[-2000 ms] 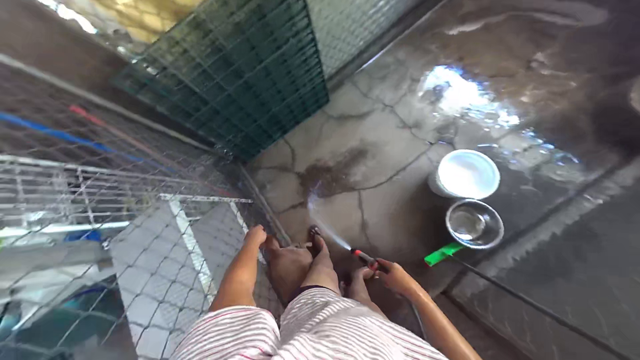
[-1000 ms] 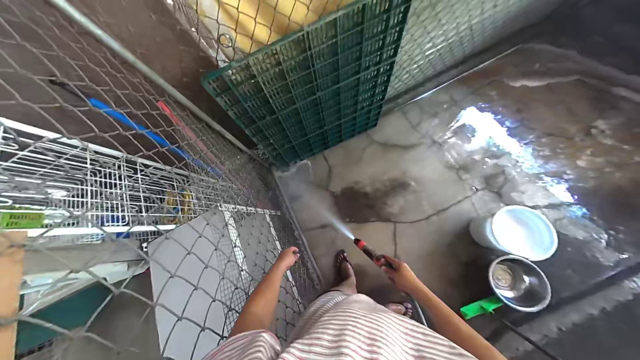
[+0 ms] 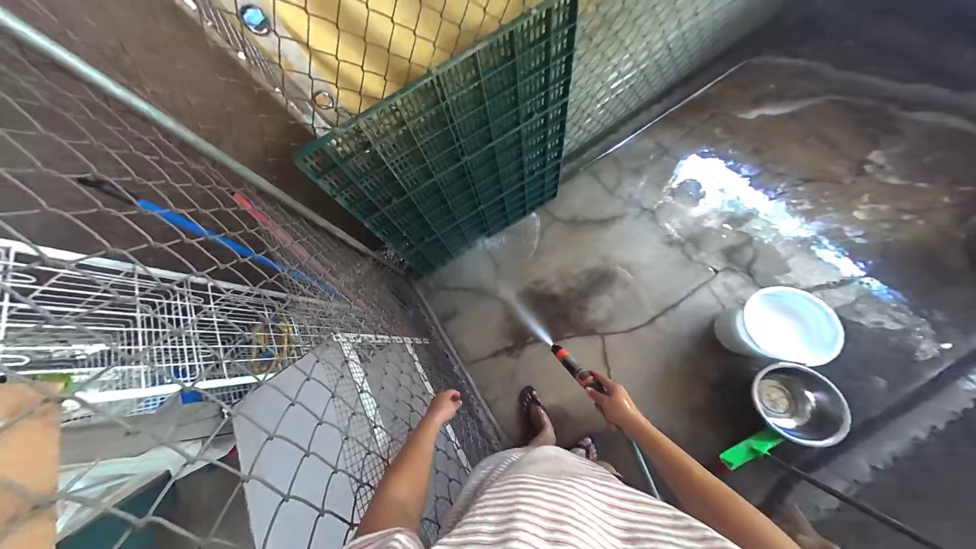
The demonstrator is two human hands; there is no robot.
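Observation:
My right hand (image 3: 614,402) grips a black and red hose nozzle (image 3: 573,364), which sprays water toward the lower edge of a green plastic slatted panel (image 3: 457,130). A hose (image 3: 643,463) trails down from that hand past my hip. My left hand (image 3: 444,405) is loosely curled beside the chain-link fence (image 3: 290,427) and appears to hold nothing. The spray crosses cracked, wet concrete (image 3: 656,305) with a dark patch on it. Both my feet, in sandals, stand below the nozzle.
At the right stand a white bucket (image 3: 793,326) and a metal bowl (image 3: 802,404), beside a green-headed tool (image 3: 751,450) with a dark pole. Behind the fence are white wire racks (image 3: 152,320), a blue pole (image 3: 206,235) and a grey board (image 3: 297,450). Yellow sheeting (image 3: 366,46) hangs behind the panel.
My left hand has moved away from my leg, where it was two seconds ago. I stand more upright, and the spray reaches toward the green panel. The nozzle stays in my right hand.

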